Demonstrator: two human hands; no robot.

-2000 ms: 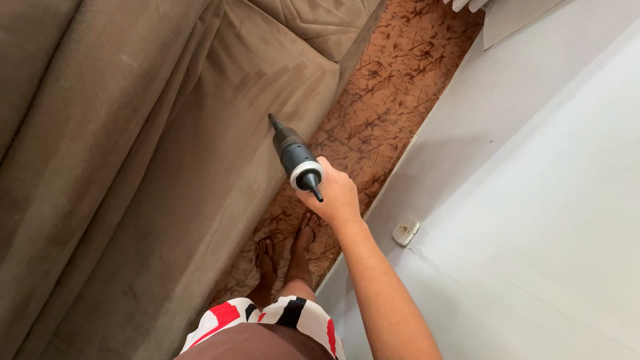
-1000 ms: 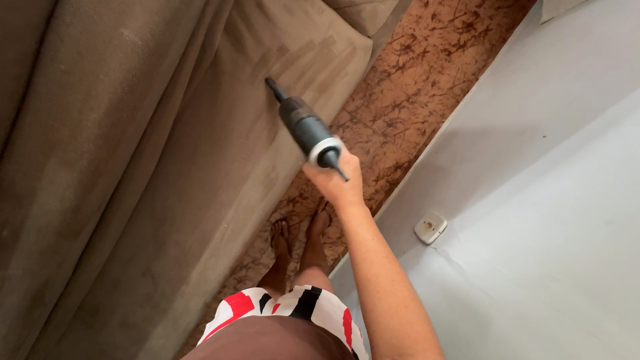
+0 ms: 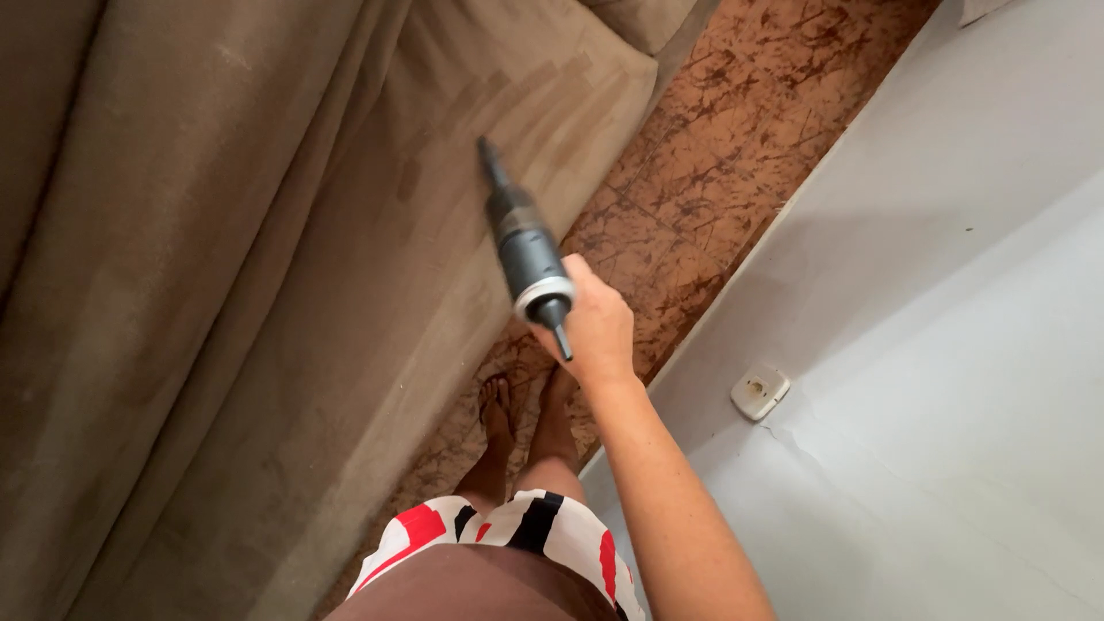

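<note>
My right hand (image 3: 597,323) is closed around a dark handheld vacuum cleaner (image 3: 530,259) with a pale ring near its rear end. The grip itself is hidden behind the body and my fingers. Its narrow nozzle points up and left, over the seat of a brown fabric sofa (image 3: 371,285); whether the tip touches the cloth I cannot tell. Darker brushed streaks mark the upholstery around and above the nozzle. My left hand is out of the frame.
Reddish-brown patterned floor (image 3: 681,164) runs between the sofa and a white wall (image 3: 931,362). A wall socket (image 3: 760,392) is low on that wall, right of my forearm. My feet stand on the floor beside the sofa's edge.
The vacuum's nozzle has shifted over the sofa seat, from near the streaks' lower left edge two seconds ago. My right hand has kept hold of the vacuum throughout.
</note>
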